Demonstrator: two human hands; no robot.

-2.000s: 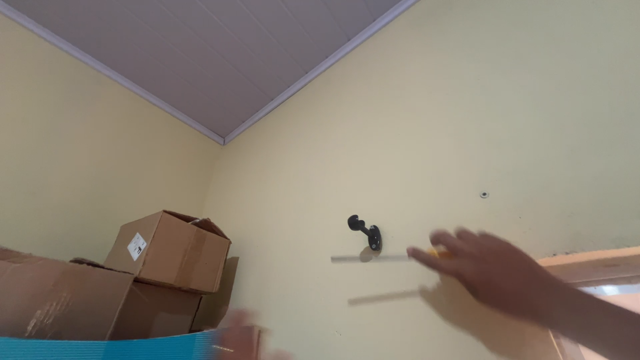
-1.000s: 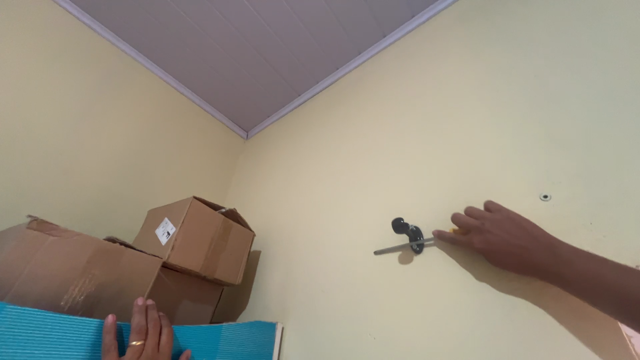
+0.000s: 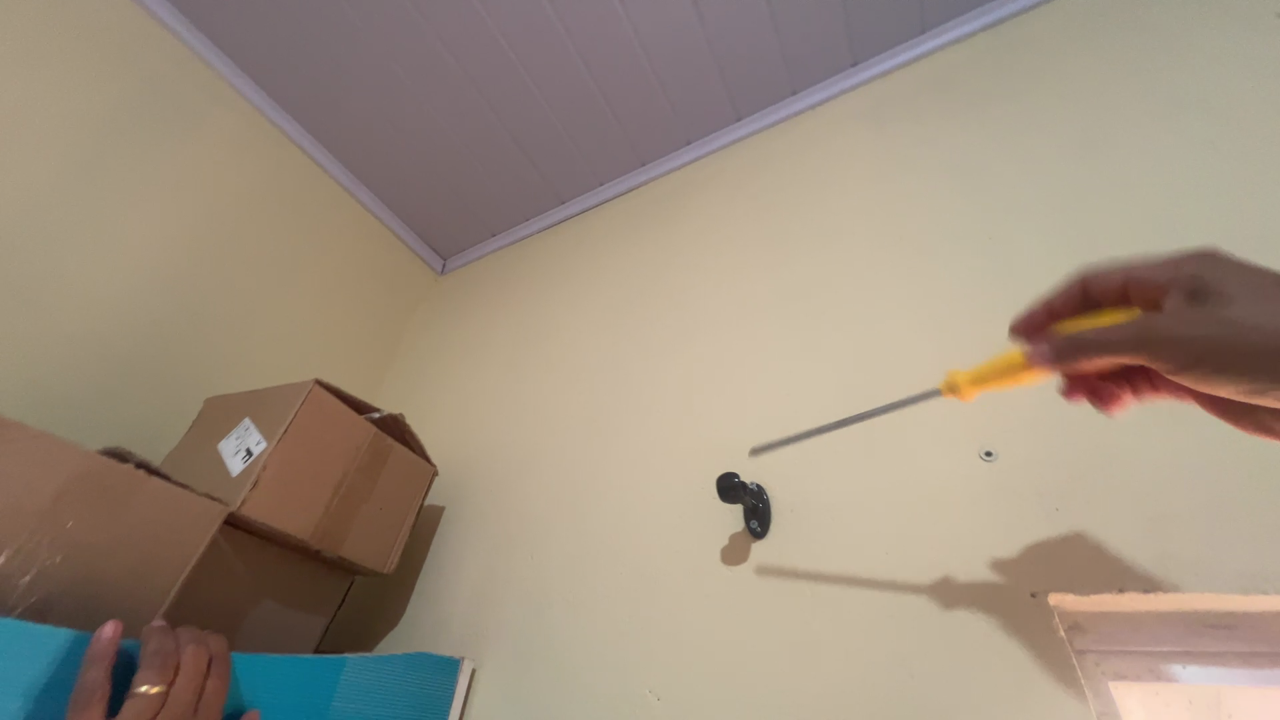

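Observation:
My right hand, somewhat blurred, grips the yellow handle of a long screwdriver at the right. The steel shaft points left and slightly down, its tip up and to the right of a black wall bracket and apart from it. This bracket is fixed to the yellow wall and has a rounded knob on a short arm. At the bottom left, my left hand, wearing a gold-coloured ring, rests its fingers over the edge of a blue ribbed panel; its palm is hidden below the frame.
Several cardboard boxes are stacked in the corner behind the blue panel. A wall plug or screw hole shows right of the bracket. The top of a wooden frame stands at the lower right. The panelled ceiling slopes across the top.
My right hand has drawn the screwdriver away from the bracket, up and to the right. My left hand, blurred two seconds ago, has come to rest on the blue panel.

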